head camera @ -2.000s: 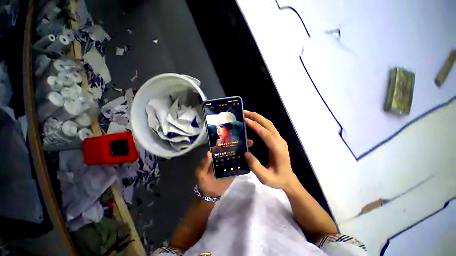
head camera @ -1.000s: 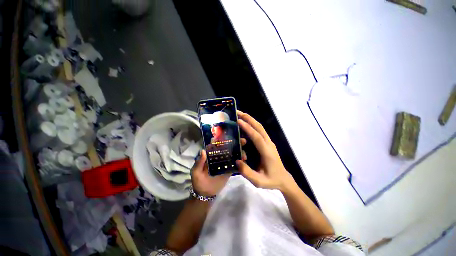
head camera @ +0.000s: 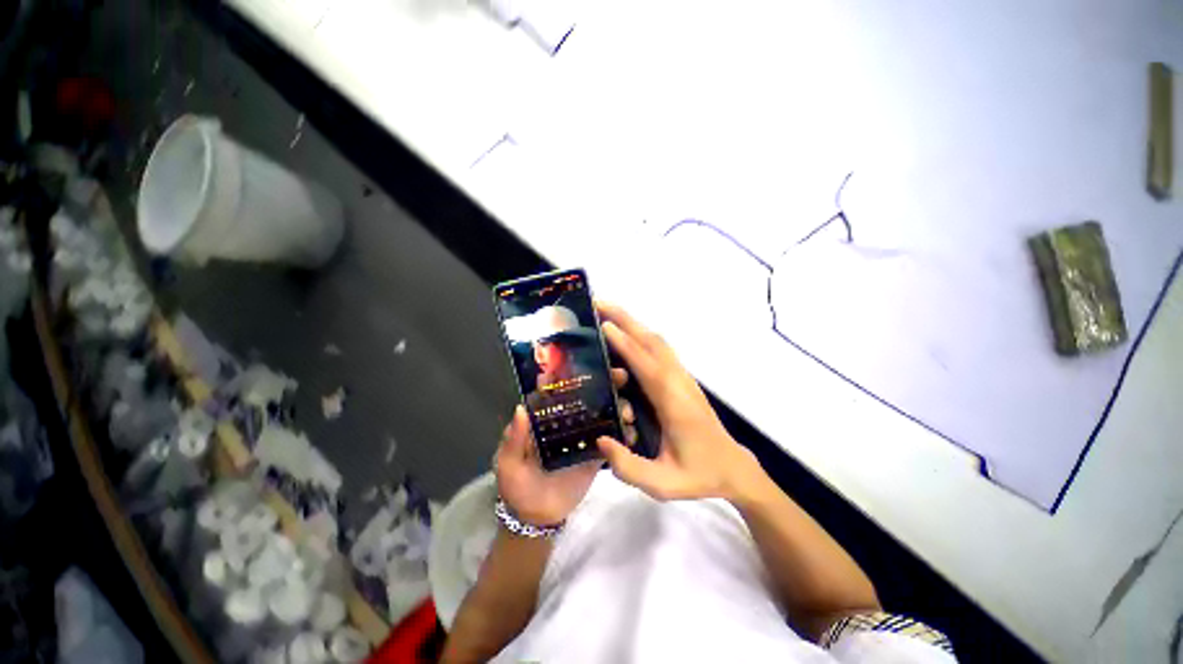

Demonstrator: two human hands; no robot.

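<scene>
A smartphone (head camera: pixel 561 370) with a lit screen is held upright in front of my body. The screen shows a picture of a face under a pale hat. My left hand (head camera: pixel 542 480) grips the phone's lower left side and wears a beaded bracelet at the wrist. My right hand (head camera: pixel 668 415) holds the phone's right side, its thumb at the lower right of the screen. Parts of the fingers behind the phone are hidden.
The paper-topped lay (head camera: pixel 895 350) with dark cut lines is on the table at right. A block weight (head camera: pixel 1081 288) and bar weight (head camera: pixel 1159 130) lie on it. A white bucket (head camera: pixel 240 195) is at upper left; another (head camera: pixel 467 545) is partly hidden. White rolls (head camera: pixel 266 564) fill a low shelf.
The view has turned, so the table edge runs more diagonally. The scrap bucket has slid down behind my left arm and another bucket shows at upper left. Both hands still hold the phone.
</scene>
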